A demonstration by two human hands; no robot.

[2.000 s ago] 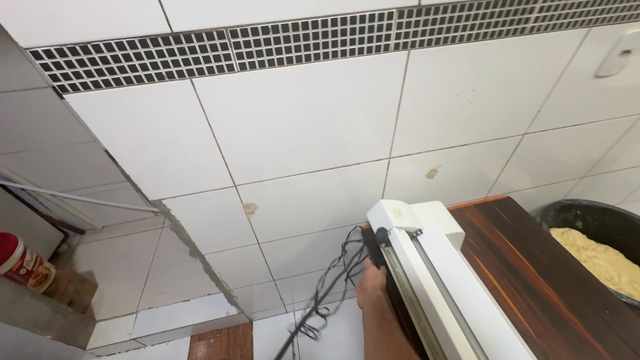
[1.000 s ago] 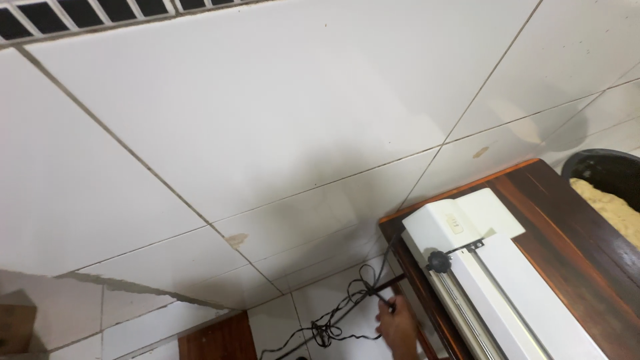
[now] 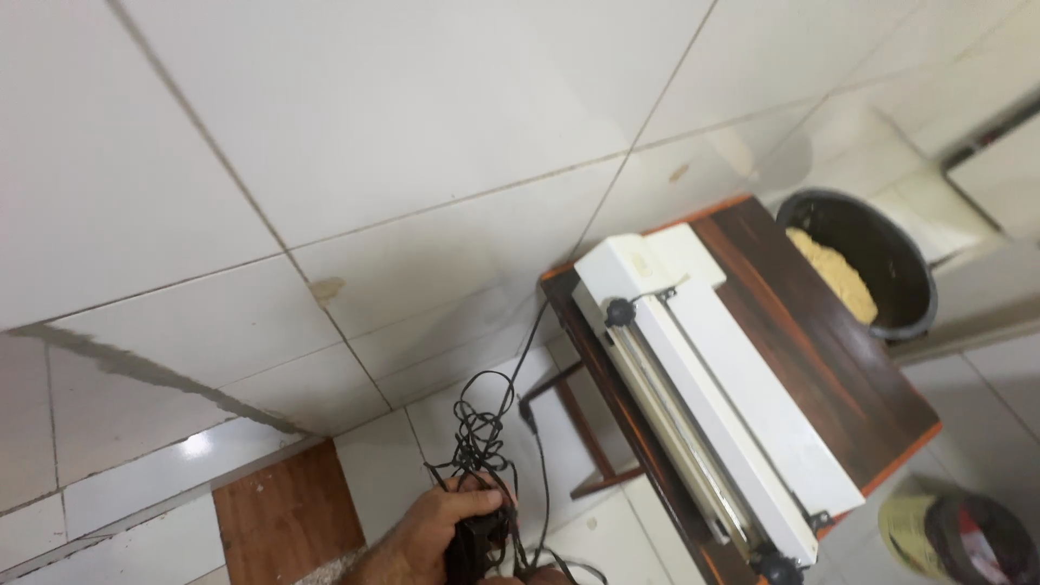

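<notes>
My left hand comes in from the bottom and grips a black power block with a tangled bundle of thin black cable above it. Only fingers of my right hand show at the bottom edge, close to the block and cable loops; their grip is hidden. One cable runs up from the bundle to the near corner of a dark wooden table. On that table, right of my hands, lies a long white machine with black knobs and a metal bar along its side.
White wall tiles rise behind the table. Beyond its right side stands a black tub holding a pale yellow mass. A blurred yellowish container is at lower right. Brown wood-look flooring lies left of my hands.
One second ago a hand held a cable beside the table's edge, with the tangle low on the floor side. Now my left hand grips the block and cable bundle, and fingers of my right hand show.
</notes>
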